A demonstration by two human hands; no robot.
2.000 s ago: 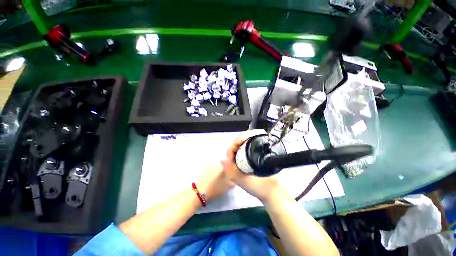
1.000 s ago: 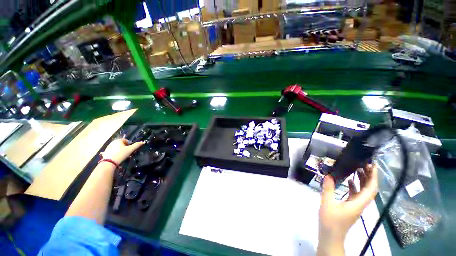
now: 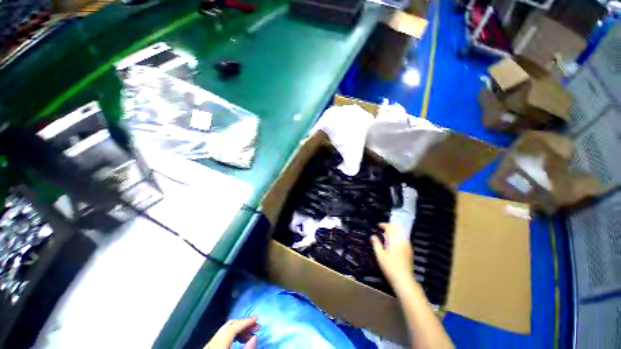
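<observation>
An open brown carton at centre right holds rows of black parts, with white packing sheets at its far edge and a smaller white scrap inside. My right hand reaches into the carton over the black parts, fingers apart, beside a pale strip. Whether its fingertips touch a part cannot be told. My left hand is at the bottom edge, partly cut off, near my blue clothing; its fingers are curled and blurred.
The green bench lies left of the carton, with white paper, screw feeders, a clear plastic bag and a tray of silver fittings. A black cable crosses the paper. Other cartons stand on the blue floor.
The view has swung right to the carton. My right hand has left the screwdriver by the feeders and is in the carton. My left hand has left the large black tray.
</observation>
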